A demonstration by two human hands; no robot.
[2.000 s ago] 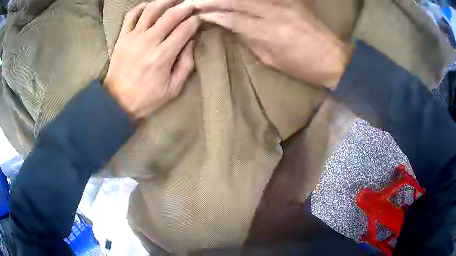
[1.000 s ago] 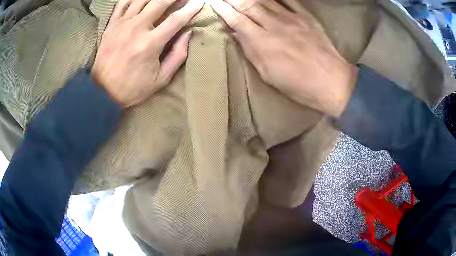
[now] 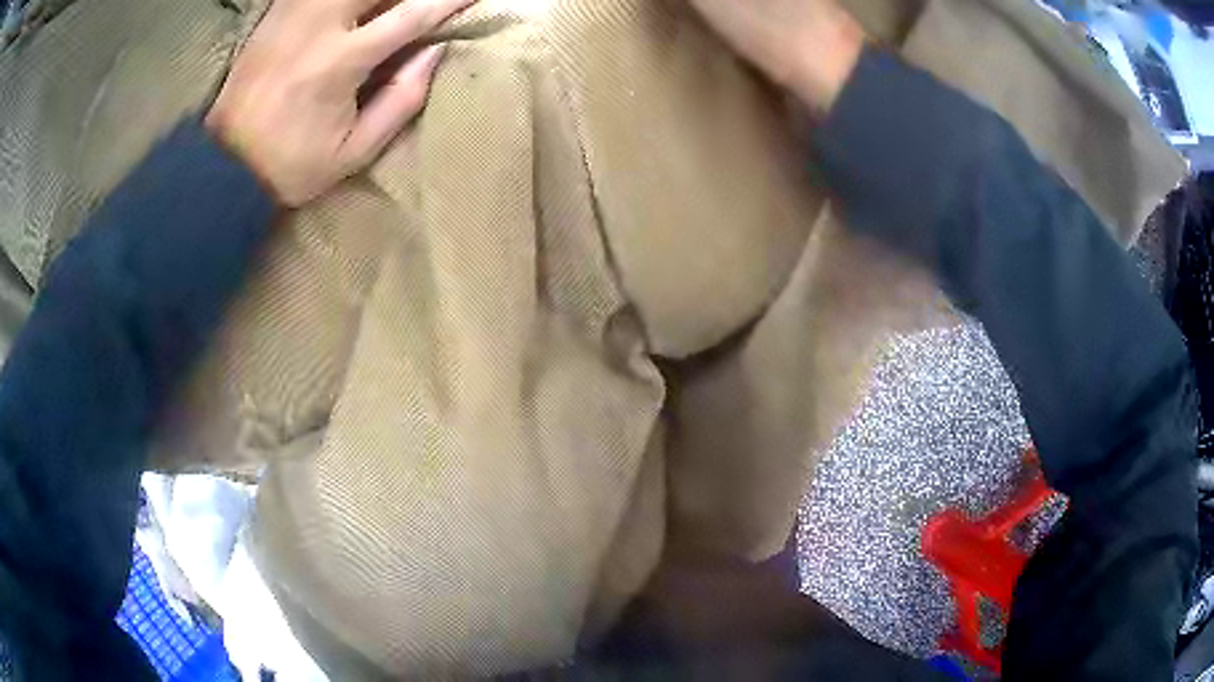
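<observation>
The tan-brown ribbed cloth (image 3: 466,333) fills most of the view and hangs in folds toward my lap. My left hand (image 3: 326,93) lies on the cloth at the upper left, thumb and fingers apart, its fingertips partly cut off by the top edge. My right hand (image 3: 786,33) is at the top edge, right of the middle, with its fingers out of the picture. What the right fingers touch is hidden. The sewing machine cannot be made out.
A blue lattice basket (image 3: 167,620) with crumpled white material (image 3: 206,533) stands at the lower left. A red openwork stool (image 3: 979,553) is on the speckled grey floor (image 3: 892,480) at the lower right.
My right hand has moved up and away from my left hand, partly out of the picture. My left hand has shifted up and left. The cloth folds have shifted left.
</observation>
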